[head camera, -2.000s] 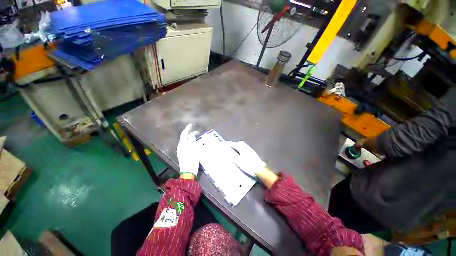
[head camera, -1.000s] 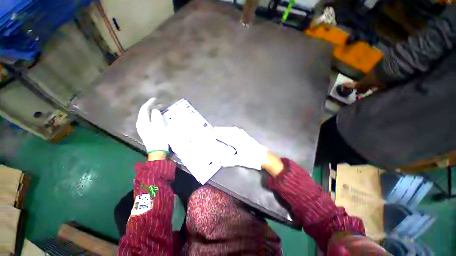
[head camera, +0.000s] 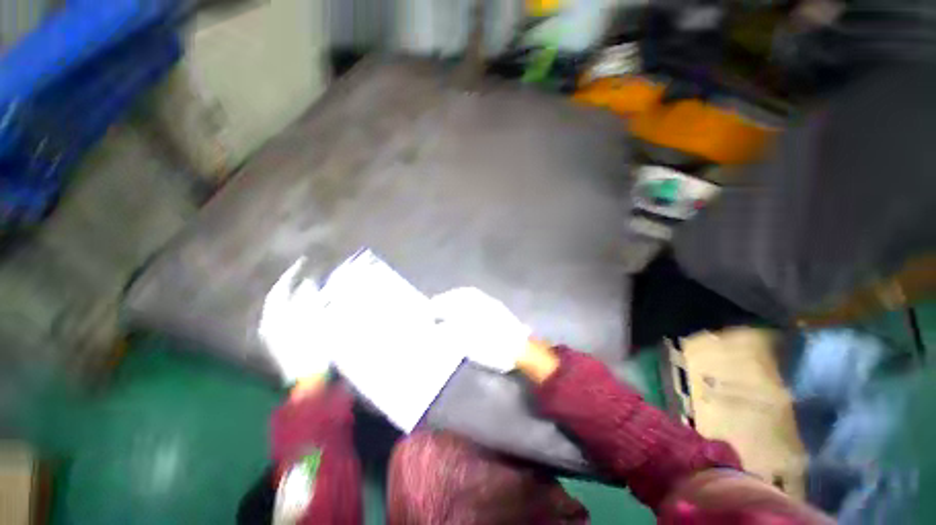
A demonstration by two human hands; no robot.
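A white, rectangular sheet-metal panel (head camera: 385,333) lies at a slant at the near edge of the dark steel worktable (head camera: 452,174). My left hand (head camera: 298,323), in a white glove, is at the panel's left edge with its thumb and fingers partly spread. My right hand (head camera: 482,326), also gloved in white, is at the panel's right edge. The picture is blurred and overexposed, so finger contact and the panel's holes cannot be made out.
A coworker in dark grey (head camera: 790,195) is at the right, beside a pale control box (head camera: 672,193). Cardboard (head camera: 744,395) and blurred blue-grey panels (head camera: 847,395) are at the lower right. A blue pile (head camera: 82,92) is at the upper left.
The view has tilted and blurred. The panel first lay further onto the table and now lies nearer the front edge, with both hands still at its sides. The coworker's hand has left the control box.
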